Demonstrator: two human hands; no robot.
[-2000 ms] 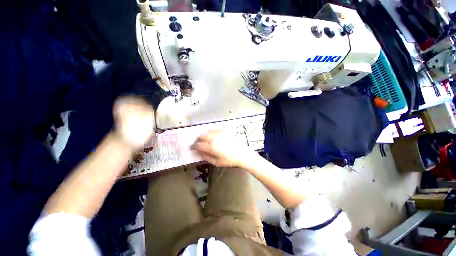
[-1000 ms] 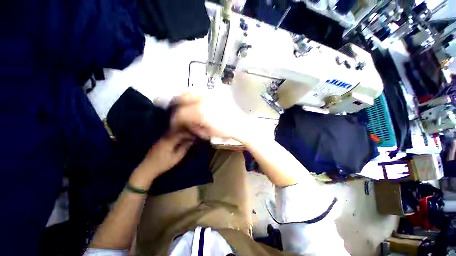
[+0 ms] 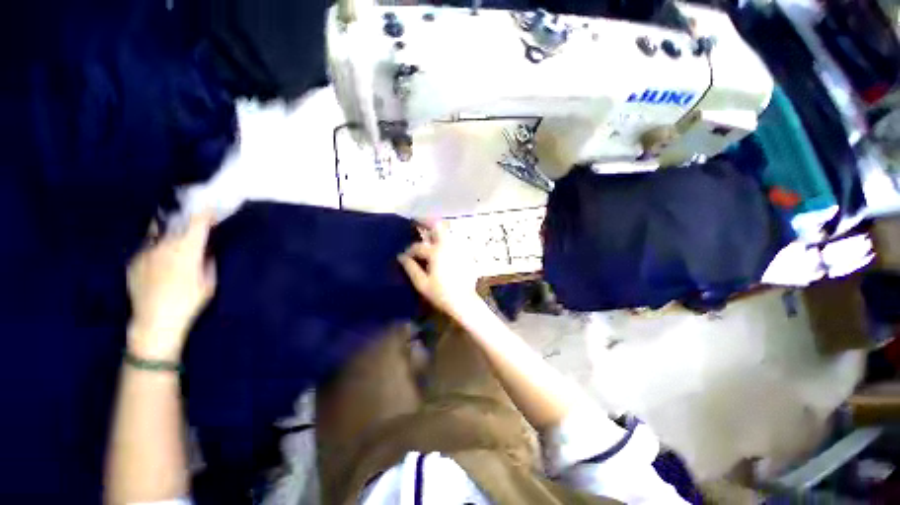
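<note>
A navy cut panel [image 3: 306,256] lies spread over the table's front edge and the lap, in front of the lockstitch sewing machine [image 3: 474,69]. My left hand [image 3: 173,281] is at the panel's left end, slightly blurred; its fingertips are not clear. My right hand [image 3: 431,268] pinches the panel's upper right corner, below and right of the needle area. The presser foot and needle [image 3: 383,163] are blurred, with no cloth visible under them. Thread snips [image 3: 525,158] lie on the machine bed [image 3: 454,178] under the arm.
Large navy garment pieces [image 3: 89,197] fill the left side. Stacked dark panels [image 3: 656,237] sit right of the bed. Behind them are a teal basket [image 3: 797,148] and an orange item [image 3: 785,197]. A cardboard box [image 3: 834,316] stands at the right.
The hands were together over bunched dark cloth one second ago; now they are apart with the panel spread between them. The left hand has moved left. The camera view has also shifted.
</note>
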